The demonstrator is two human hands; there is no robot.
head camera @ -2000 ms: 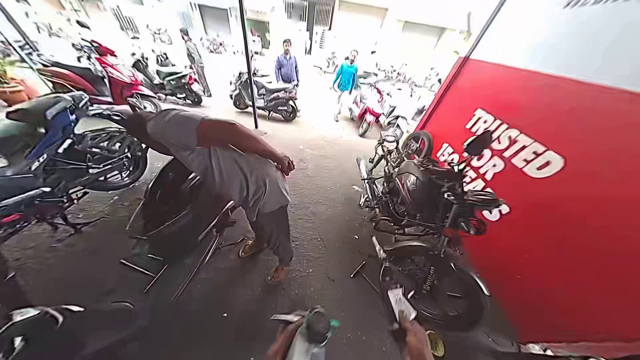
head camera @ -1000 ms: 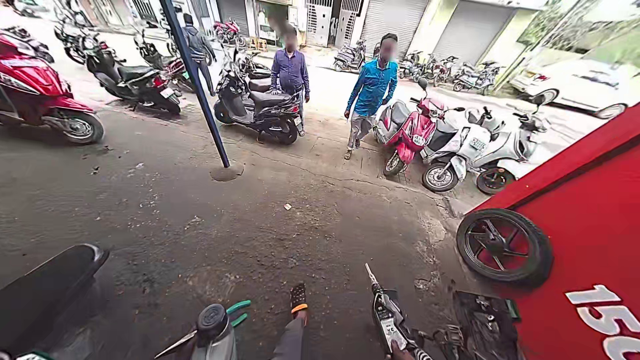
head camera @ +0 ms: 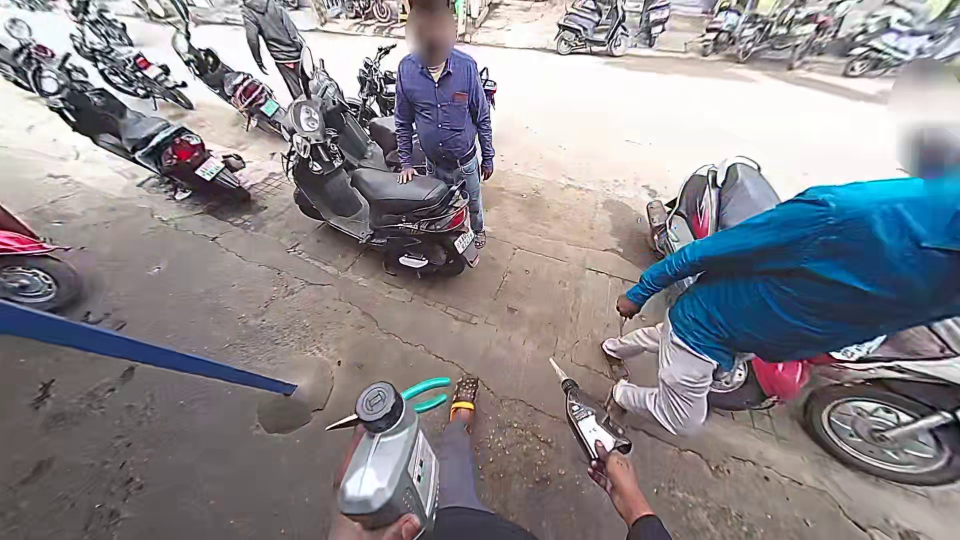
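Note:
My left hand (head camera: 375, 525) is wrapped around a grey plastic oil bottle (head camera: 386, 465) with a black screw cap (head camera: 379, 406), held upright. Pliers with teal handles (head camera: 426, 394) stick out behind the bottle, their pointed jaws showing on its left; the bottle hides their middle and how they are held. In my right hand (head camera: 621, 480) is a small dark bottle (head camera: 592, 424) with a pale tapered nozzle, tilted up and to the left, its label bearing writing. The two bottles are apart, with my sandalled foot (head camera: 465, 397) between them on the ground.
A blue post (head camera: 150, 349) slants in from the left to its concrete base. A black scooter (head camera: 390, 202) stands ahead, a person in a purple shirt (head camera: 442, 112) beside it. Close on the right, a person in a blue shirt (head camera: 817, 262) is by parked scooters (head camera: 877, 427).
The view has swung far round and forward; the red wall and the motorcycle beside it are out of sight. The person in blue is now much closer, on the right. Both my hands still hold their bottles.

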